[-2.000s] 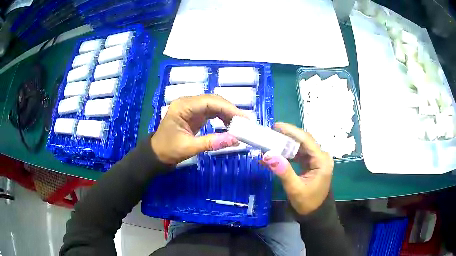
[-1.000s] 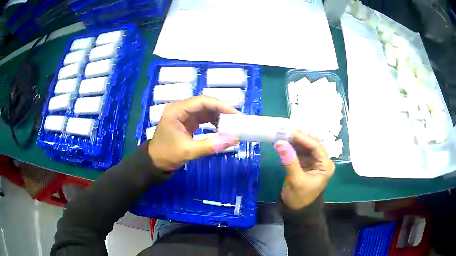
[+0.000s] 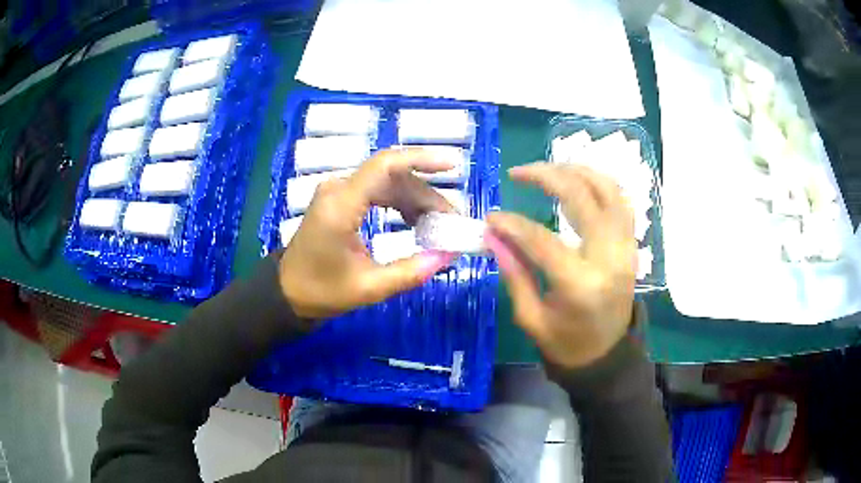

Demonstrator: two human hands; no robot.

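Observation:
A white housing (image 3: 451,233) is held up above the middle blue tray, seen nearly end-on and blurred. My left hand (image 3: 354,236) grips its left side between thumb and fingers. My right hand (image 3: 571,259) pinches its right end between thumb and index finger, with the other fingers raised. Pink finger cots show on both thumbs. Whether a small part is between my right fingertips cannot be told. The middle blue tray (image 3: 378,349) holds two columns of white housings, partly hidden by my hands. A slim rod (image 3: 415,364) lies at its near end.
Another blue tray (image 3: 212,236) with white housings is at the left. A clear box (image 3: 658,189) of small white pieces (image 3: 604,156) stands right of the middle tray. A white liner sheet (image 3: 703,264) with pale pieces (image 3: 769,141) is farther right. Another white sheet (image 3: 472,52) lies behind.
The housing has turned from lying sideways across my hands to nearly end-on. My right hand has shifted left and now pinches its end, with its outer fingers lifted.

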